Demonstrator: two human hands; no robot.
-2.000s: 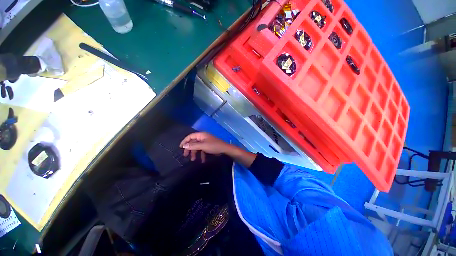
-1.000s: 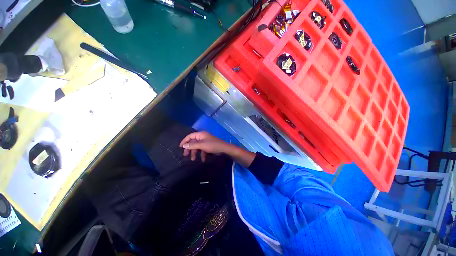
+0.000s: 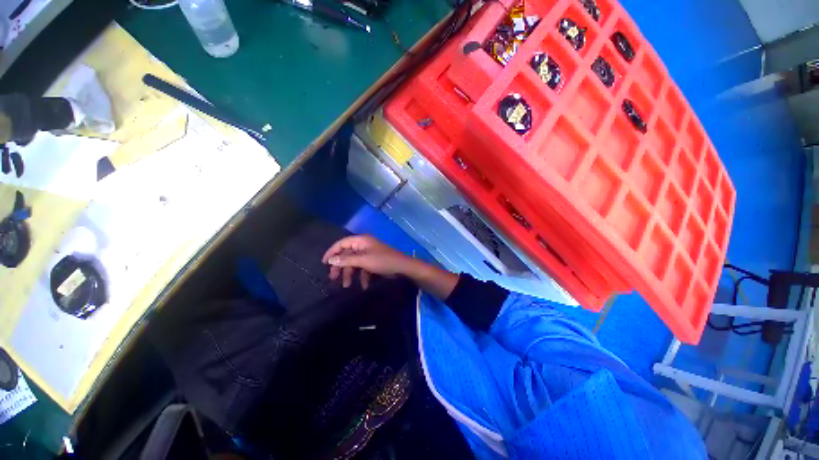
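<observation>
My right hand (image 3: 364, 258) rests over my dark-clothed lap, below the bench edge. It is empty, with its fingers loosely curled and apart. My left hand is not in view. A round black unit with a pale label (image 3: 77, 287) lies on white paper (image 3: 193, 202) at the left, out of reach of the visible hand. A dark thin stick tool (image 3: 199, 106) lies at the paper's upper edge.
Stacked red component trays (image 3: 620, 171), some pockets holding round black units, stand at the right on a pale box (image 3: 382, 172). A translucent bottle (image 3: 212, 27) stands on the green mat (image 3: 296, 85). A dark tube (image 3: 40, 117) hangs at the left. A white frame (image 3: 736, 359) is at the far right.
</observation>
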